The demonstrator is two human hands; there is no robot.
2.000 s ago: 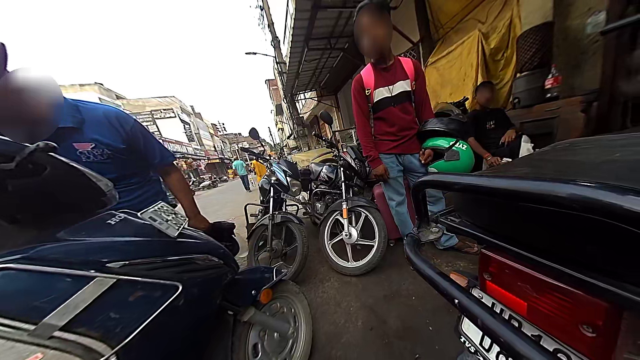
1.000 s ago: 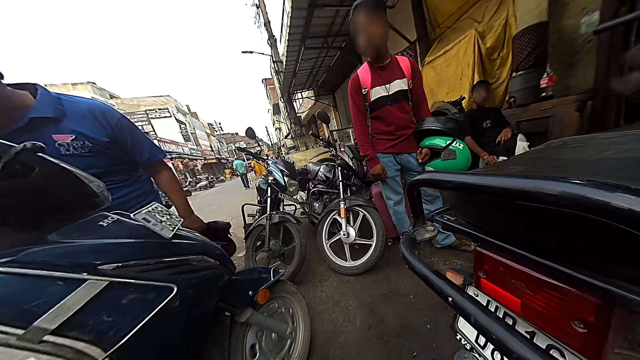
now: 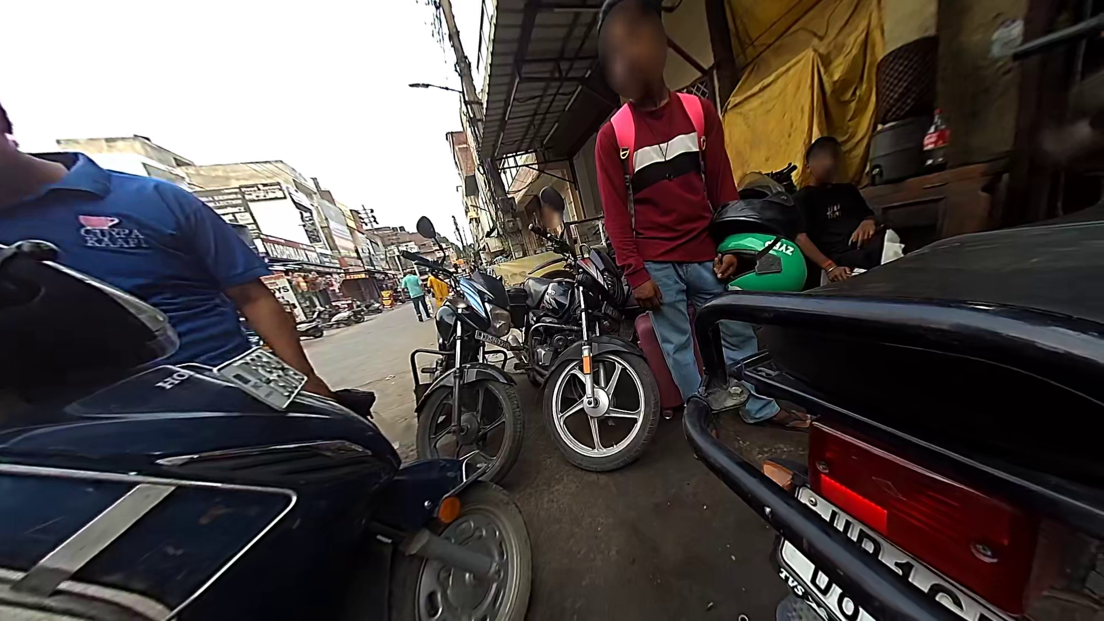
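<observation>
Neither my left hand nor my right hand shows in the head view. Close by on the left is a dark blue scooter (image 3: 345, 466) with a number plate lying on its body. The black grab rail (image 3: 862, 306) of another two-wheeler, above its red tail light (image 3: 914, 500), fills the lower right. Between them, farther back, two motorcycles stand side by side, the nearer one with a silver-spoked front wheel (image 3: 599, 405). A green helmet (image 3: 768, 261) is beside the hand of a standing person, below a black helmet (image 3: 759, 211).
A person in a blue shirt (image 3: 138, 233) leans behind the scooter, one hand near a dark item (image 3: 355, 401). A person in a maroon sweater (image 3: 664, 181) stands by a dark red suitcase (image 3: 657, 362). Another person (image 3: 832, 203) sits behind, near a yellow tarp (image 3: 806, 112).
The person in blue has moved left, and the head is now mostly out of view. The scooter, the motorcycles and the standing person have stayed about where they were.
</observation>
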